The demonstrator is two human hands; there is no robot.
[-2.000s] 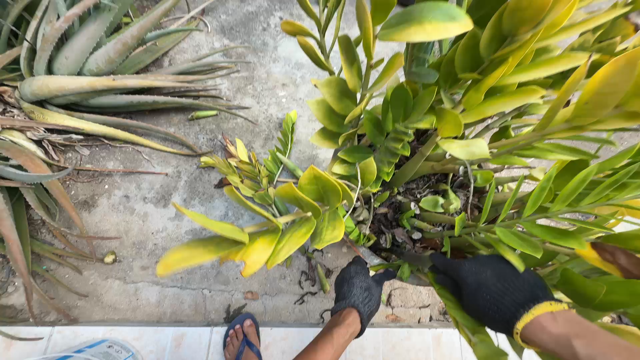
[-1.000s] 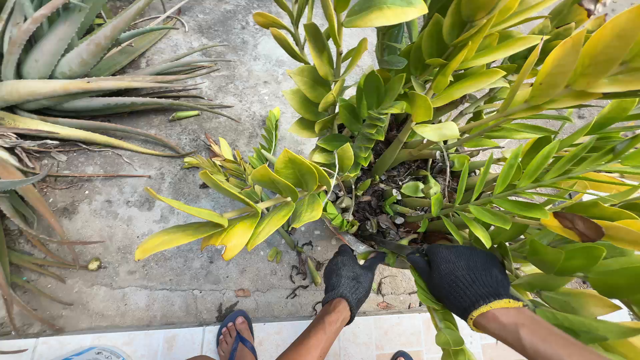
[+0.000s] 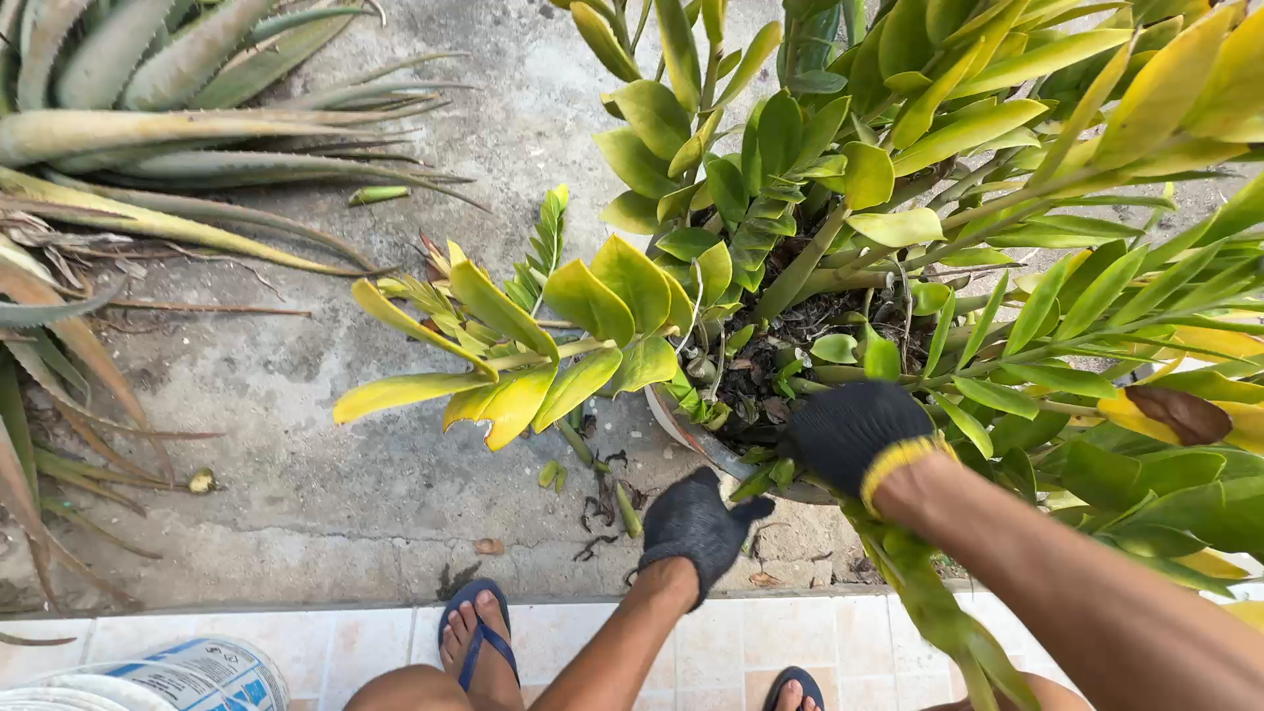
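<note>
A leafy ZZ plant [image 3: 790, 286] with green and yellowing leaflets grows in a round pot, whose rim [image 3: 691, 434] shows at its lower left. My right hand [image 3: 857, 434], in a black glove with a yellow cuff, reaches over the pot's near side into the soil [image 3: 755, 370] and stems; its fingers are hidden. Just below the pot rim is my left hand [image 3: 699, 528], also in a black glove, thumb apart from the curled fingers, with nothing seen in it. A yellow-green stem [image 3: 553, 365] leans out over the left rim.
Aloe plants [image 3: 168, 89] spread over the concrete [image 3: 296, 395] at left. Cut stem pieces [image 3: 628, 509] and dry debris lie near the pot. A white bucket [image 3: 207, 676] stands on the tiled ledge [image 3: 365, 642] at bottom left, near a foot in a blue flip-flop [image 3: 476, 637].
My right hand has moved from the pot's near rim farther in over the soil. My left hand, earlier at the rim, is now a little below it.
</note>
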